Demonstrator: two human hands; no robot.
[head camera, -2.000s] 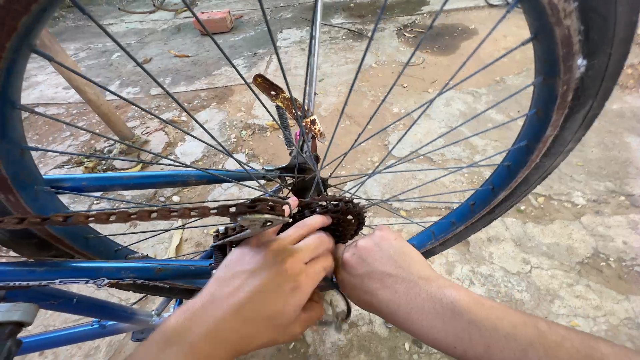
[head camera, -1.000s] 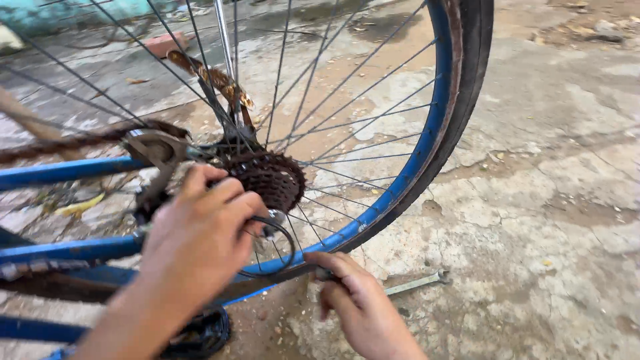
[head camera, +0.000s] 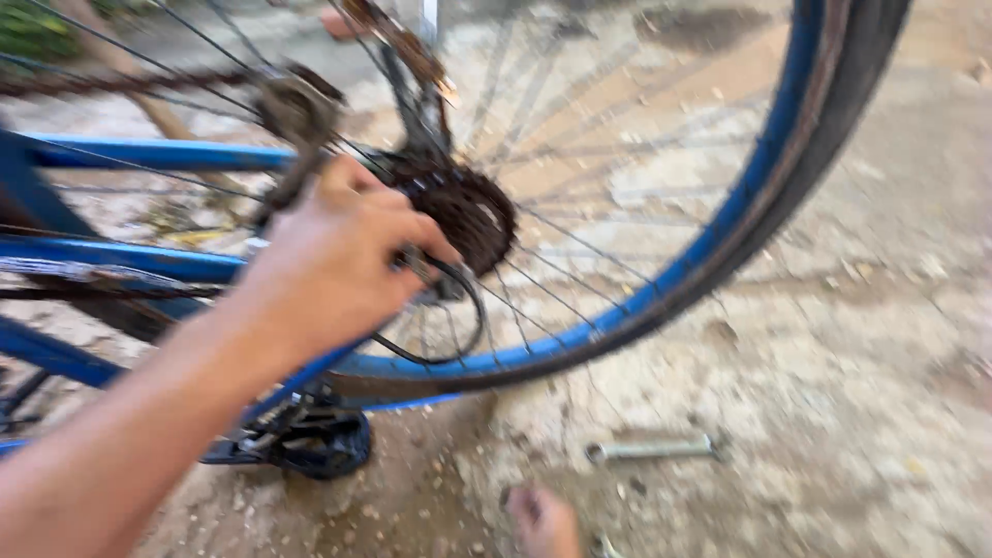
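My left hand (head camera: 349, 248) grips the rear derailleur (head camera: 298, 116) beside the rusty rear sprocket cluster (head camera: 469, 217); its fingers hide part of the mechanism. A black cable (head camera: 477, 318) loops down from near those fingertips. At the bottom, my right hand (head camera: 542, 519) is low over the ground, fingers curled; a small dark thing shows at its fingertips, too blurred to name. Right of it a combination wrench (head camera: 651, 449) lies on the ground, and part of another metal tool (head camera: 603, 547) shows at the bottom edge. A rusty chain (head camera: 155, 81) runs leftward from the derailleur.
The spoked bicycle wheel with a blue rim (head camera: 701, 240) and black tyre rises at the right. Blue frame tubes (head camera: 170, 153) extend left. A black pedal (head camera: 329, 446) is below them. A rusty metal bracket (head camera: 403, 46) stands above the hub. Cracked concrete (head camera: 852, 372) lies around.
My right hand has left the sprocket area and moved down toward the ground. My left hand remains by the derailleur. The view has shifted toward the ground at right.
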